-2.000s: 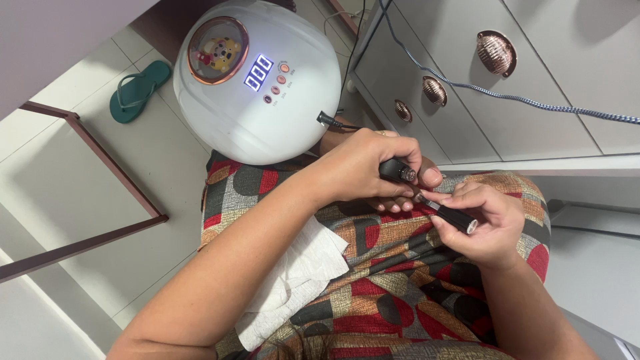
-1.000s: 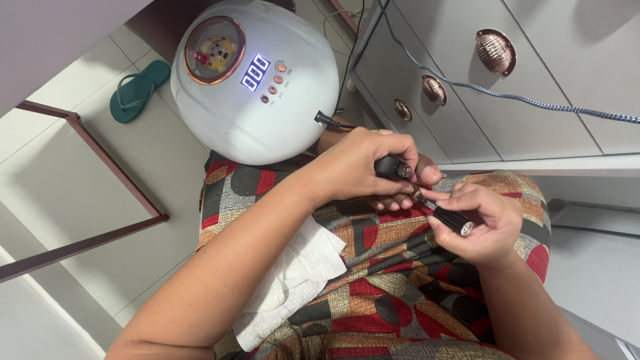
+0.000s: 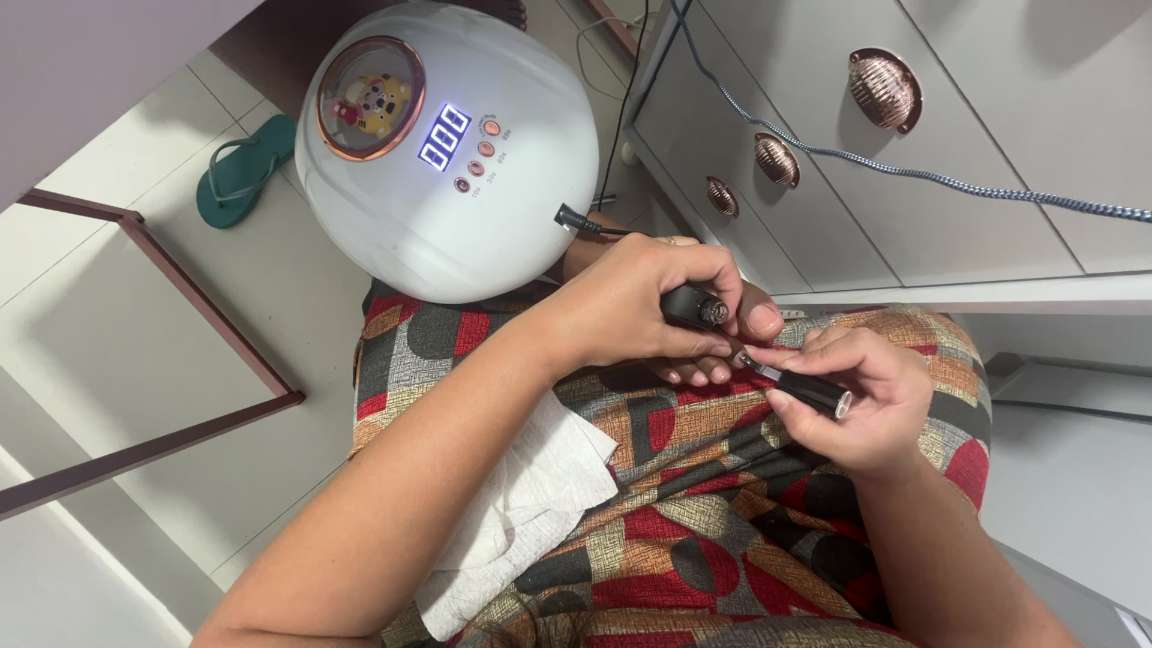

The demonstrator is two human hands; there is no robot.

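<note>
My left hand [image 3: 661,301] holds an uncapped black nail polish bottle [image 3: 691,307] on its side over a foot, its threaded neck facing right. The thumb of that hand lies by the toes [image 3: 697,371], whose foot is partly hidden beneath it. In my right hand [image 3: 855,387] is the bottle's black brush cap [image 3: 813,393], pinched between thumb and fingers. Its brush tip [image 3: 749,360] touches or nearly touches a toenail beside the big toe [image 3: 762,317]. The foot rests against patterned fabric [image 3: 666,504] over the lap.
A white nail lamp [image 3: 486,234] with a lit display stands beyond my left arm, a cable plugged into it. White paper towel [image 3: 540,486] lies on the lap under that forearm. Grey drawers [image 3: 810,234] with copper handles and a braided cord are at right. A teal flip-flop [image 3: 238,180] lies on the floor.
</note>
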